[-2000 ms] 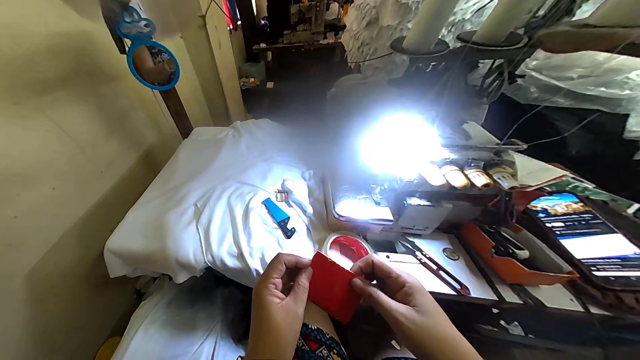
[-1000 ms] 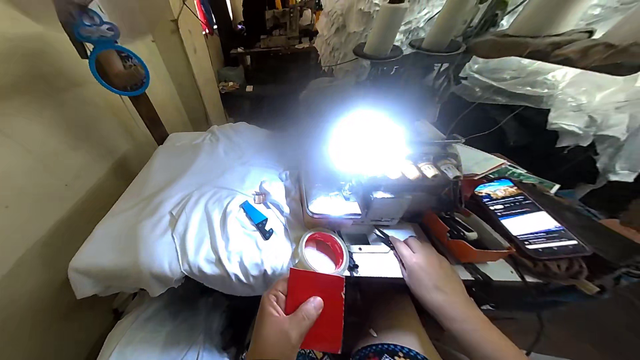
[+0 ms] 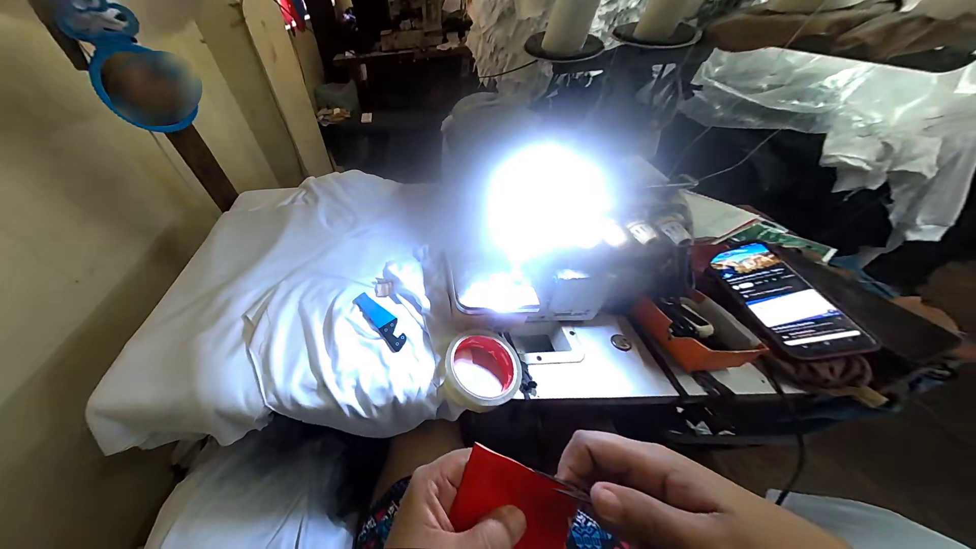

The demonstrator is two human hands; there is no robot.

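My left hand [image 3: 465,507] grips a flat red piece [image 3: 511,496], perhaps card or folded fabric, low in the head view, its thumb on the front face. At the piece's right edge, my right hand [image 3: 656,488] pinches a slim dark metal tool [image 3: 568,489], probably tweezers or thread snips; its tip touches the red material. Above them a roll of clear tape [image 3: 482,370] with a red core rests at the table edge. A blue and black small tool or bracket [image 3: 379,320] lies on white cloth [image 3: 305,305] to the left.
A bright lamp [image 3: 545,198] glares over a sewing machine. On its white bed [image 3: 618,374], right of the tape, is a rectangular opening. An orange open box [image 3: 698,354] holds small items. Beside it lies a lit smartphone [image 3: 793,301], with a dark cable hanging below.
My right hand, earlier at the dark tool on the machine bed, has come back to the red piece with that tool between its fingers. The left hand still holds the red piece.
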